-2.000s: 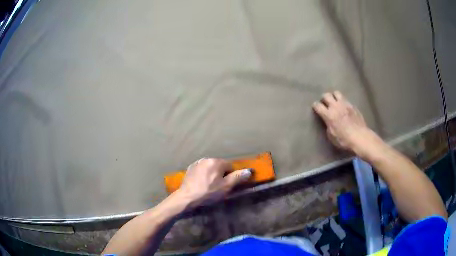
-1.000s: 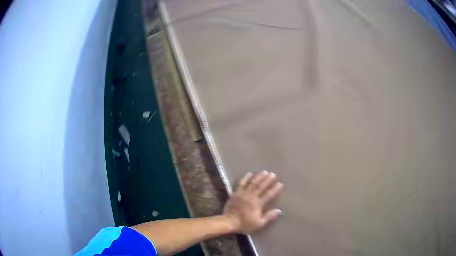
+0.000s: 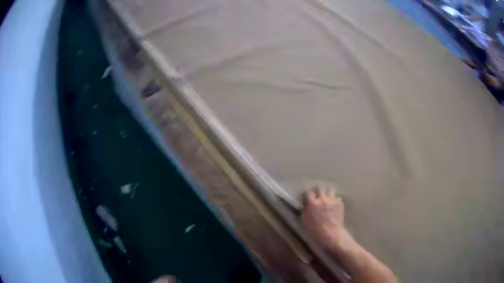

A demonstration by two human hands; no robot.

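Note:
The tan fabric ply [image 3: 276, 121] covers the long table, with soft folds across it. Its pale long edge [image 3: 221, 132] runs from upper left to lower middle. My right hand [image 3: 323, 213] rests at this edge, low and right of the middle, with its fingers curled down on the cloth. The hand is blurred, and whether cloth is pinched in it cannot be told. Only a small part of my left hand [image 3: 164, 279] shows at the bottom rim; its fingers are cut off.
The worn brown table edge [image 3: 204, 171] runs beside the cloth. Left of it lies the dark green aisle floor [image 3: 149, 226] with pale scraps, then a white wall [image 3: 33, 143]. Blurred dark and bluish items [image 3: 470, 33] show at the upper right beyond the cloth.
The view has swung from facing the table to looking along its edge and aisle. The orange block is out of view. My left hand left the cloth; my right hand is now at its edge.

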